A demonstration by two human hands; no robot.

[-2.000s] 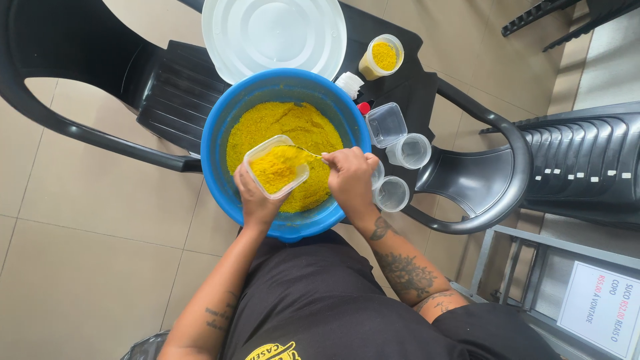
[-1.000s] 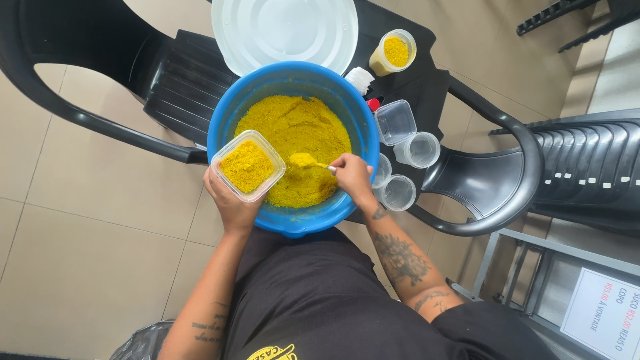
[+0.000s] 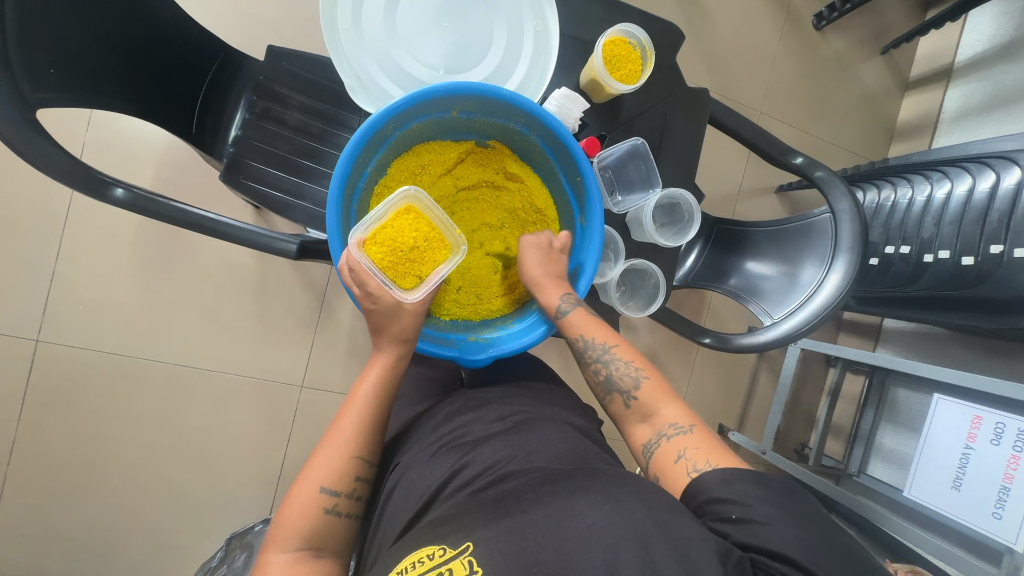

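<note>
My left hand (image 3: 386, 308) holds a square clear plastic container (image 3: 408, 244) filled with yellow crumbly meal, over the left side of a blue plastic basin (image 3: 340, 172). Yellow meal (image 3: 488, 208) covers the basin's bottom. Over the basin's right part, my right hand (image 3: 546, 260) is closed with its fingers down at the meal. A spoon showed in that hand in the earlier frames; now it is hidden by the hand or the meal.
Right of the basin, a black table (image 3: 576, 40) bears a tub of yellow meal (image 3: 620, 64), a square container (image 3: 628, 174), several round clear cups (image 3: 670, 216), a red cap (image 3: 590, 146) and white lids (image 3: 566, 108). A large white lid (image 3: 448, 48) lies behind. Black chairs (image 3: 288, 128) flank the basin.
The right hand first had the spoon at the container, then moved it over the basin; now the hand is lower in the meal. The left hand has moved the container left, away from the right hand.
</note>
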